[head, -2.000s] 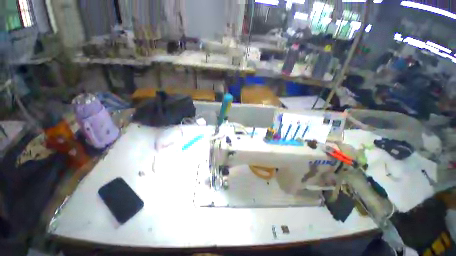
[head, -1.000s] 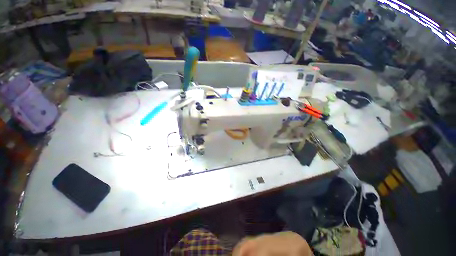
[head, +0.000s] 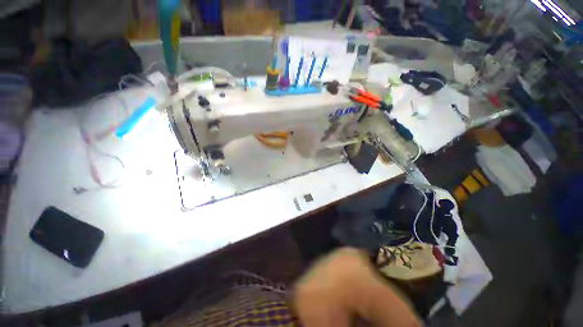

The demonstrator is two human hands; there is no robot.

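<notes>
Brown-yellow checked cloth (head: pixel 256 311) shows at the bottom edge, below the table front. My right hand (head: pixel 351 290) is beside its right end, blurred and cut off by the lower edge; its fingers cannot be made out, nor whether it grips the cloth. My left hand is not in view. The long white sewing machine (head: pixel 275 114) stands on the white table (head: pixel 150 246). Yellow-orange scissor handles (head: pixel 273 138) show under its arm.
A black smartphone (head: pixel 67 236) lies at the table's left. A thin cord (head: pixel 94 163) and a blue strip (head: pixel 136 117) lie behind it. Orange-red snips (head: pixel 367 98) rest on the machine top beside a blue spool tray (head: pixel 293 90). Black and cream garment pieces (head: pixel 409 258) hang at right.
The view has tilted down and turned right, so the table things sit higher and further left. My right hand and more of the checked cloth have come into view at the bottom.
</notes>
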